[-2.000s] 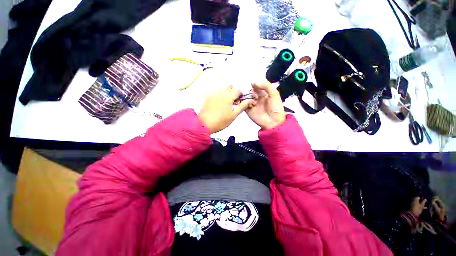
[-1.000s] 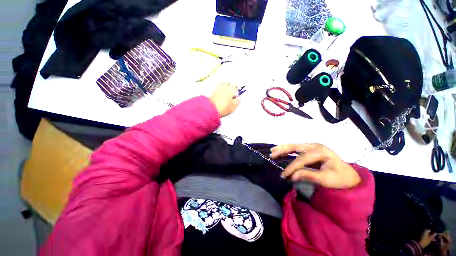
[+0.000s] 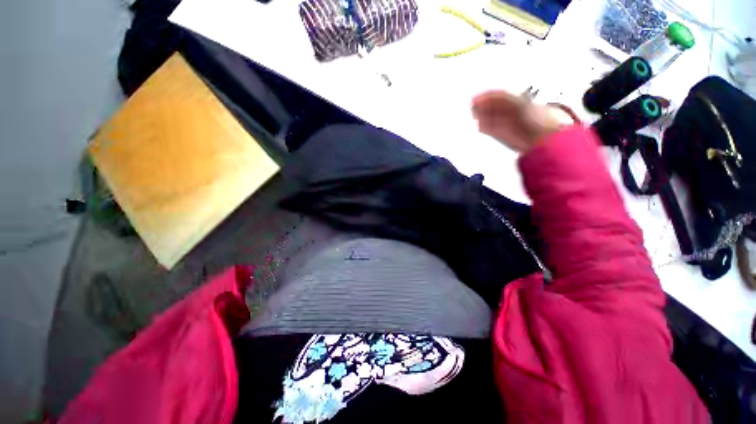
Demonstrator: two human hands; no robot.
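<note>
The black garment piece lies across the lap and against the table edge. A thin silvery chain trim runs along its right part, down to my right sleeve. My right hand is blurred, raised over the white table beyond the garment, with its fingers stretched out and nothing visible in it. Part of a red scissor handle shows just behind my right wrist; the rest is hidden. My left hand is out of the picture; only its pink sleeve shows at the lower left.
The white table holds a striped pouch, yellow-handled pliers, a blue booklet, black thread cones, a green-lidded jar and a black handbag. A wooden board is at left, below table level.
The view has swung left and down. My left hand has left the table and the picture. My right hand has moved from the garment's trim to above the table near the red scissors.
</note>
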